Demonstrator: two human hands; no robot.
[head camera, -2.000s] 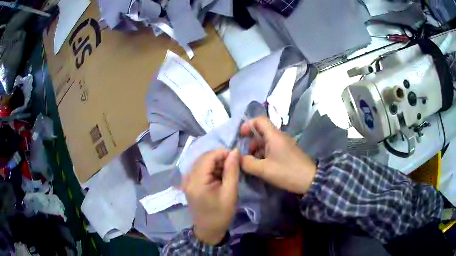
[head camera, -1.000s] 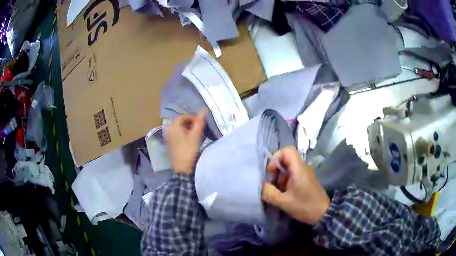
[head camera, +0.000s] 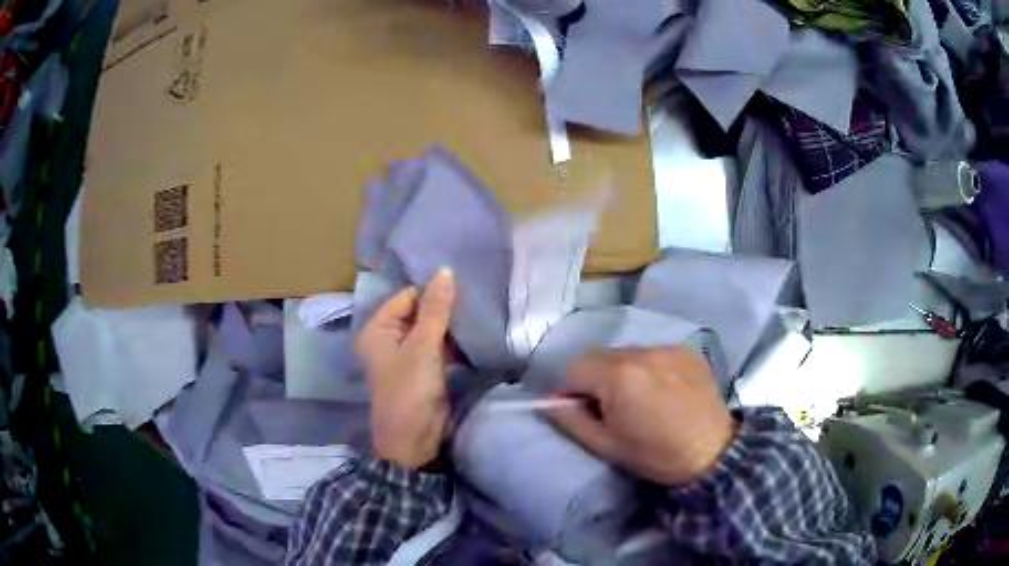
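Note:
My left hand (head camera: 407, 370) pinches the lower edge of several lilac-grey cut panels (head camera: 459, 249) that fan upward. My right hand (head camera: 658, 411) is closed on a thin pale stick (head camera: 529, 405), perhaps a marking pen, which points left over a curled bundle of grey cut pieces (head camera: 542, 470). The bundle lies below and between the hands, close to my body. A white paper pattern (head camera: 544, 282) with printed lines stands behind the panels and is blurred. The fingertips of my right hand are partly hidden.
A brown cardboard sheet (head camera: 293, 133) lies behind at left. More grey pieces (head camera: 863, 238) and a plaid piece (head camera: 830, 138) lie back right, with a thread cone (head camera: 952, 184). The sewing machine (head camera: 913, 470) is at lower right. A white printed piece (head camera: 297, 469) lies at left.
The view has shifted, so the machine sits lower right. My left hand now holds panels raised beside the white pattern. The curled bundle has tipped down towards me; the stick stays in my right hand.

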